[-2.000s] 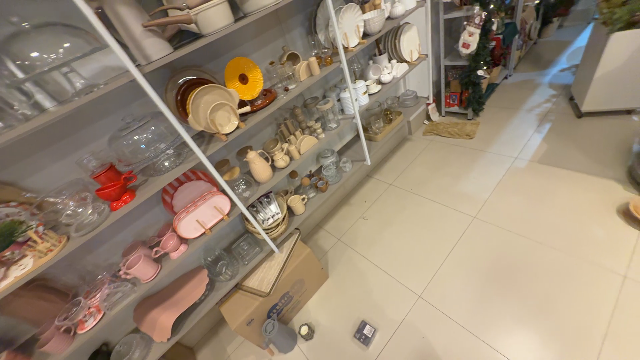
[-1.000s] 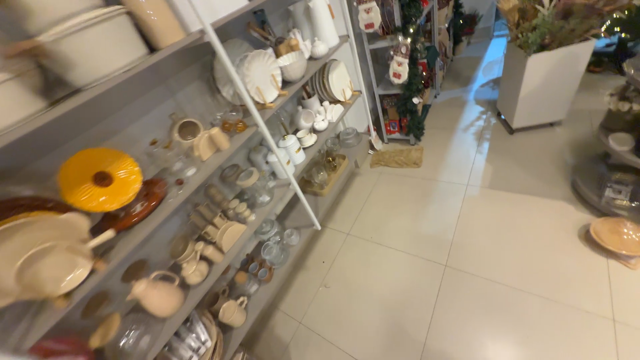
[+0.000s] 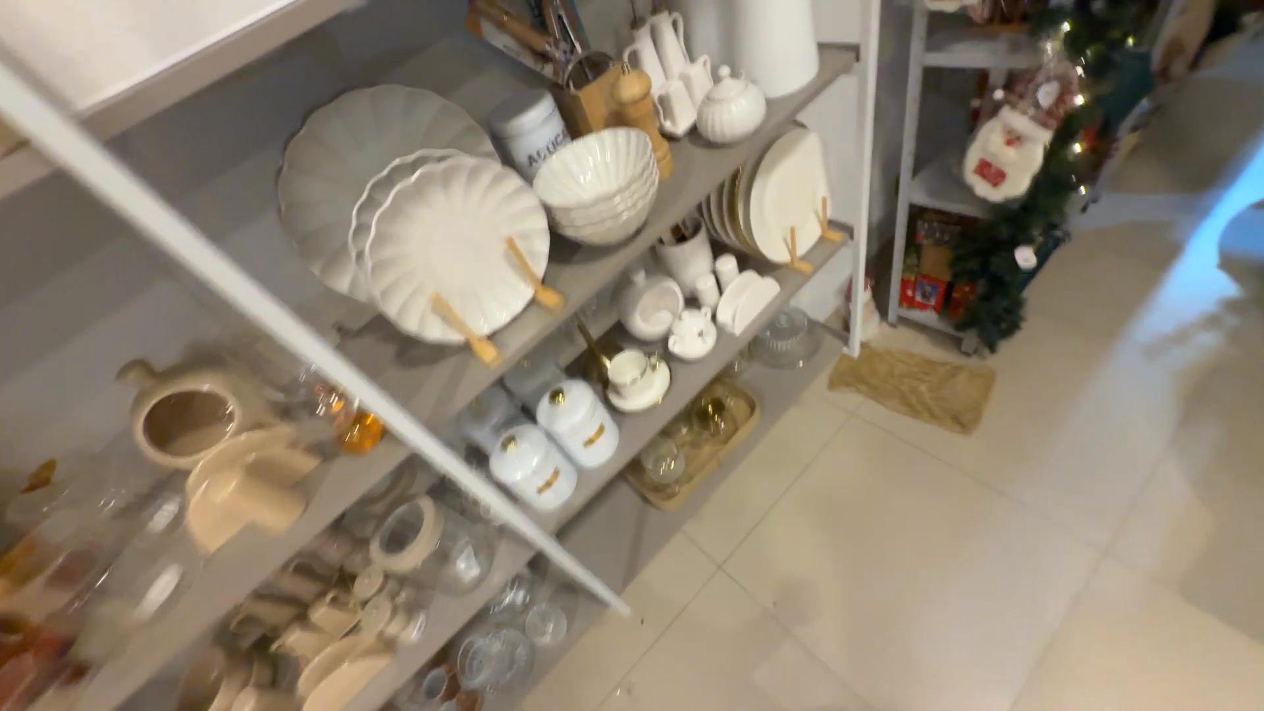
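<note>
Neither of my hands shows in the head view. White scalloped plates (image 3: 457, 247) stand upright on wooden holders on a grey shelf. Beside them is a stack of fluted white bowls (image 3: 599, 186), with a wooden mill (image 3: 640, 114) behind it and a white lidded sugar pot (image 3: 731, 107) farther right. One shelf down are two white lidded jars (image 3: 578, 423), a cup on a saucer (image 3: 635, 378) and white plates in a rack (image 3: 788, 197). Blurred beige dishes (image 3: 237, 484) fill the lower left.
A slanting white shelf post (image 3: 326, 370) crosses the left half. A wicker tray (image 3: 706, 454) with glassware sits on the lowest shelf. Tiled floor (image 3: 889, 573) spreads at the right, with a brown mat (image 3: 913, 388) near a garland (image 3: 997, 267) and a Santa decoration (image 3: 1005, 153).
The view has moved a long way along the shelves to the white crockery. The pink dishes and the cardboard box on the floor, seen two seconds ago, are out of view.
</note>
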